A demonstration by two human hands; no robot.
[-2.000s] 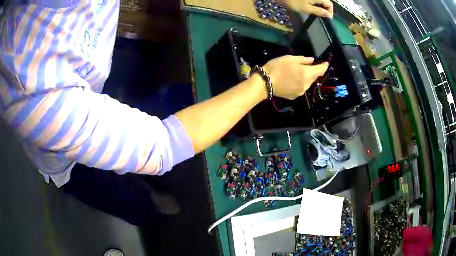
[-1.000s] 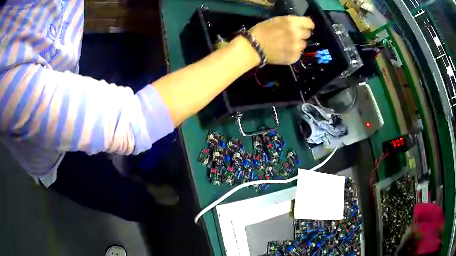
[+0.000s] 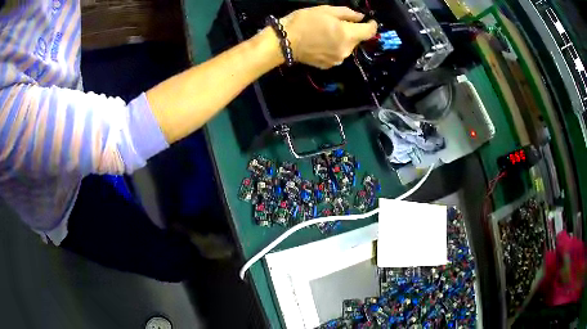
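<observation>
The black test fixture lies open at the top of the view, cut off by the upper edge. My right hand, with a dark beaded bracelet, is over its open inside. Its fingertips are close to thin red wires beside a blue connector. Whether the fingers pinch a wire cannot be told. A silver case handle sticks out from the box side. My left hand is out of view.
Small circuit boards lie loose beside the handle. A white cable curves past a pale-framed tray, more boards and a white card. A crumpled cloth lies on a grey box.
The view has shifted, so the fixture sits higher in the picture and my left hand and the dark panel beside it have left the view. My right hand remains over the open box.
</observation>
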